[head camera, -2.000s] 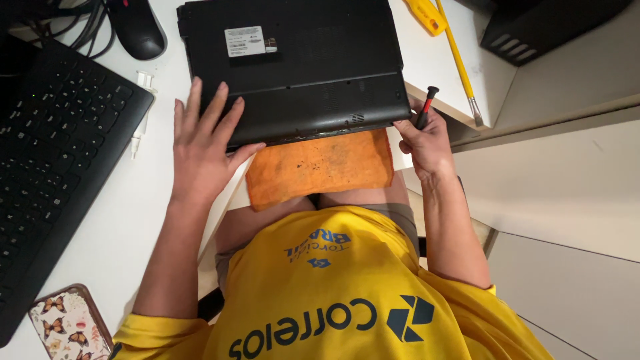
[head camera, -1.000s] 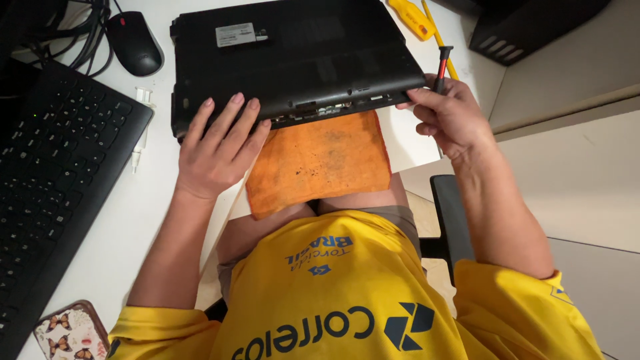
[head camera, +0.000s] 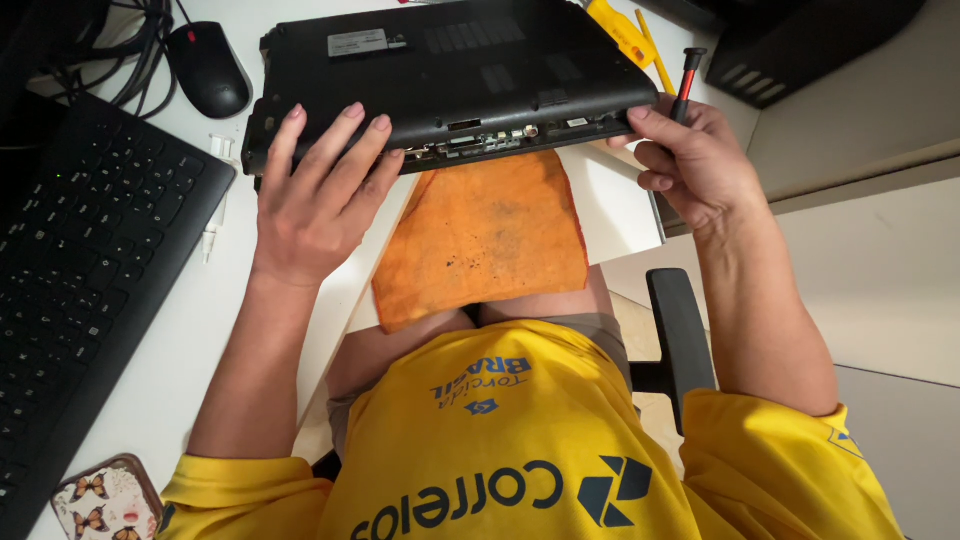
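Observation:
A black laptop [head camera: 450, 82] lies underside up and tilted, with a gap along its near edge that bares metal parts and ports. My left hand [head camera: 322, 187] rests with spread fingers on its near left part, the thumb by the gap. At the near right corner my right hand [head camera: 690, 150] pinches the laptop's edge between thumb and finger. A small black and red screwdriver [head camera: 686, 82] is also held in that hand, pointing up. Below the laptop an orange cloth [head camera: 487, 240] with dark specks lies over the desk edge and my lap.
On the left are a black keyboard [head camera: 90, 285], a black mouse [head camera: 210, 71], cables [head camera: 142, 52], a syringe [head camera: 216, 202] and a butterfly-patterned phone case [head camera: 105, 502]. A yellow-handled tool [head camera: 622, 34] and a yellow stick [head camera: 656, 56] lie behind the laptop's right side. A chair armrest [head camera: 679, 345] stands lower right.
The laptop's near edge has been raised and a gap with inner parts now shows there. My right hand has moved up and outward with that corner, the screwdriver still in it.

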